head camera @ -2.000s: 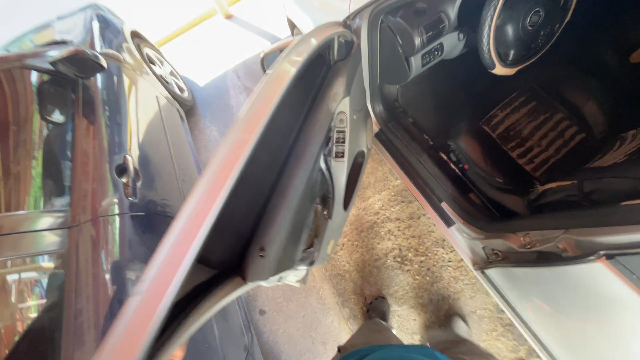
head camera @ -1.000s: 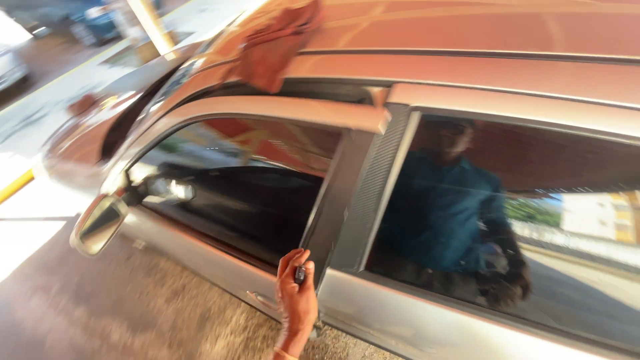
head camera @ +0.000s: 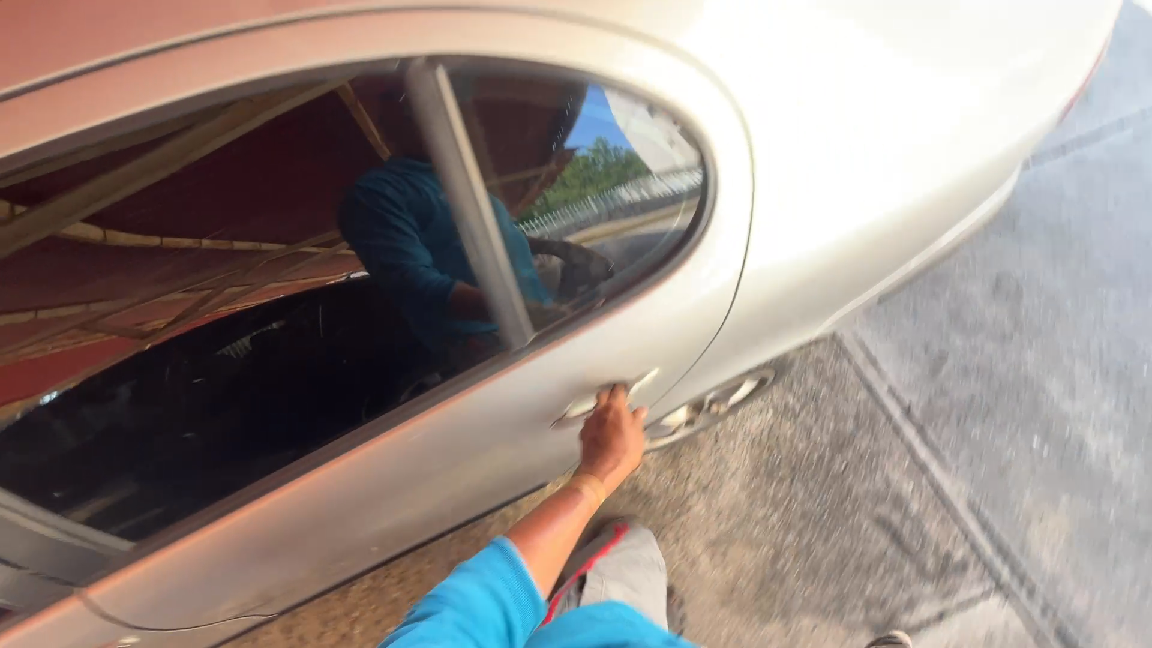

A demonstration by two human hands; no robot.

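My left hand (head camera: 614,441) reaches up from the bottom, out of a blue sleeve, with a thin band at the wrist. Its fingers are hooked on the rear door handle (head camera: 641,385) of a silver car, partly covering it. The rear door (head camera: 450,459) sits flush with the body, its dark window (head camera: 225,360) above and to the left of the hand. A small rear quarter window (head camera: 621,189) lies behind an upright divider (head camera: 472,207). A person in blue is reflected in the glass. My right hand is out of view.
The car's rear fender (head camera: 837,198) curves away to the upper right, with a wheel (head camera: 720,405) below it. Rough paving (head camera: 765,540) meets smoother concrete (head camera: 1062,315) along a seam. My trouser leg (head camera: 630,567) is close beside the car.
Two seconds ago the front door stood wide open. One second ago my left hand was beside the front door. Now it is at the rear door handle, and the view has swung toward the car's rear.
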